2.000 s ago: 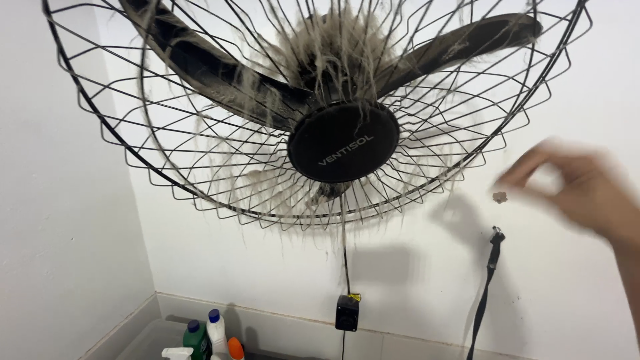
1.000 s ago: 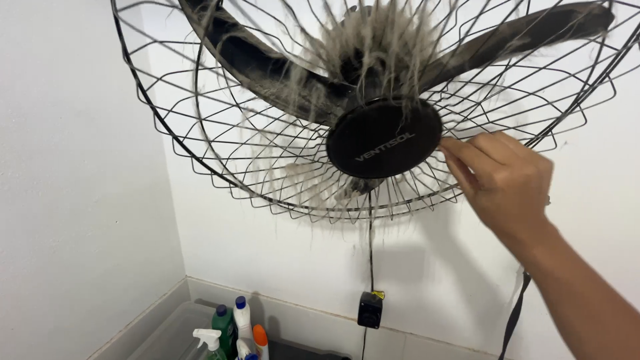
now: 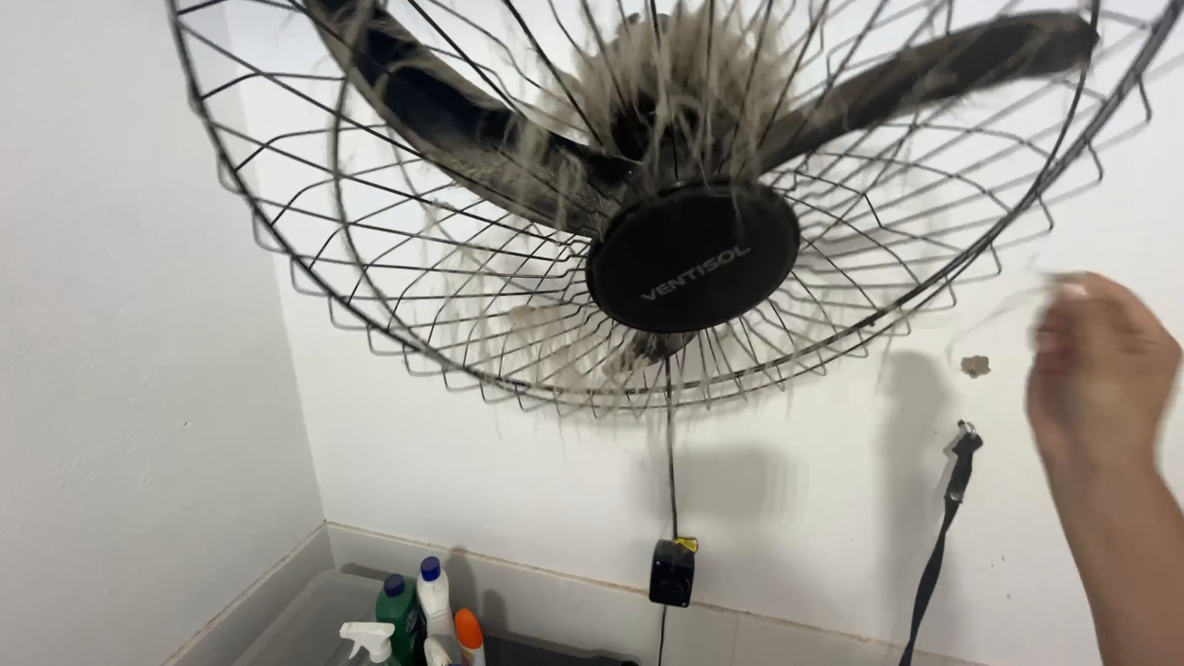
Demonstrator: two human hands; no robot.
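Note:
A black Ventisol wall fan fills the upper view, its round hub cap (image 3: 694,257) facing me. Thick grey dust hangs from the wire guard (image 3: 370,319) and is matted around the motor area (image 3: 684,83). Two dusty blades (image 3: 934,79) show behind the wires. My right hand (image 3: 1101,361) is at the right, off the guard, with its fingertips pinched on a thin wisp of dust (image 3: 1004,301). The hand is somewhat blurred. My left hand is out of view.
Below the fan, a black control box (image 3: 672,573) hangs on a cable against the white wall. A black strap (image 3: 943,546) hangs from a hook at the right. Lower left are a green bottle (image 3: 399,615), a white bottle (image 3: 433,592), a spray bottle (image 3: 368,638) and a clear plastic bin (image 3: 301,615).
My right hand was at the guard beside the hub cap a second ago. It has moved right, away from the fan, with a wisp of dust in its fingers.

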